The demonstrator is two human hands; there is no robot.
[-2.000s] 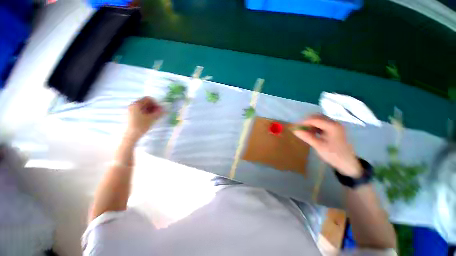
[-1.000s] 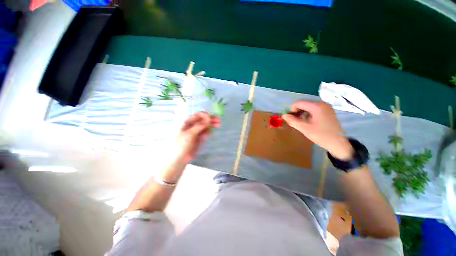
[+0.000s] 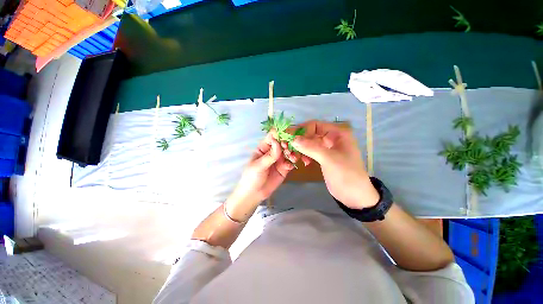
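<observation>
A green leaf sprig (image 3: 283, 129) is held between the fingertips of both hands, above the brown board (image 3: 300, 173). My left hand (image 3: 265, 166) pinches it from the left and below. My right hand (image 3: 333, 157), with a black watch on the wrist, grips it from the right. The hands hide much of the board, and the red part does not show. A heap of green leaf pieces (image 3: 483, 155) lies on the sheeting at the right. Smaller leaf sprigs (image 3: 186, 125) lie at the left.
A crumpled white cloth (image 3: 387, 85) lies at the back table edge. The dark green belt (image 3: 250, 56) runs behind, with single sprigs on it. A long black tray (image 3: 90, 110) stands at the left end. A blue tote (image 3: 473, 249) with foliage is low at the right.
My left hand has moved right and my right hand has moved left from the red part, so both now meet at the leaf sprig. The view has turned and shifted.
</observation>
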